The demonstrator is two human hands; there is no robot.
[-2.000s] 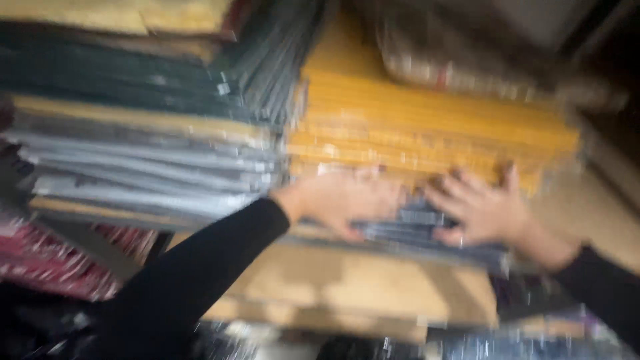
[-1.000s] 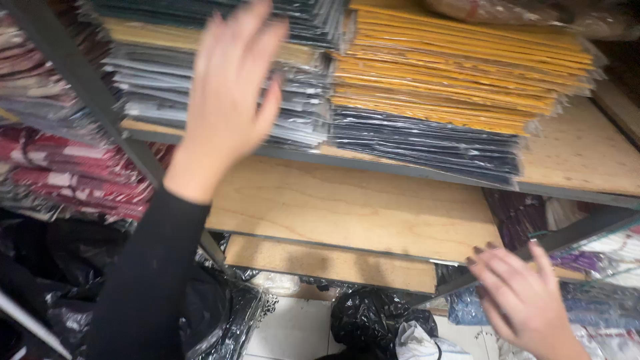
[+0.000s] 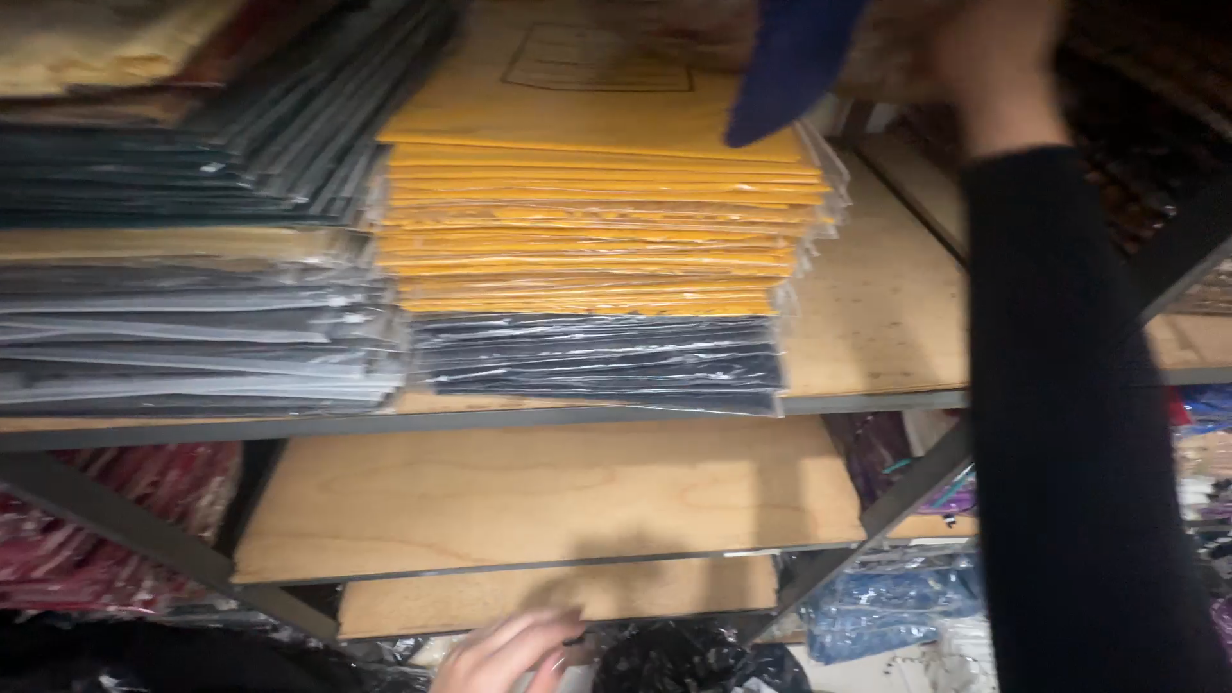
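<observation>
A tall stack of yellow-orange packets in clear plastic [image 3: 597, 221] rests on a stack of dark navy packets [image 3: 597, 356] on the wooden shelf. My right hand [image 3: 996, 72] is raised at the top right, blurred, with its fingers over a brownish item beyond the stack; its grip is unclear. A dark blue item [image 3: 794, 63] hangs over the right part of the yellow stack, near that hand. My left hand [image 3: 510, 650] is low at the bottom edge, in front of the lower boards, fingers slightly bent, with nothing visible in it.
Grey packets [image 3: 183, 337] and dark green ones [image 3: 115, 178] are stacked at the left. A metal shelf edge [image 3: 577, 420] runs across the view, above lower wooden boards [image 3: 558, 491]. Red packets [image 3: 115, 529], blue packets [image 3: 895, 602] and black plastic bags [image 3: 693, 659] lie lower down.
My left hand has moved from in front of the grey and green stacks down to the bottom. My right hand has risen from low right to the top right. The dark blue item has come into view.
</observation>
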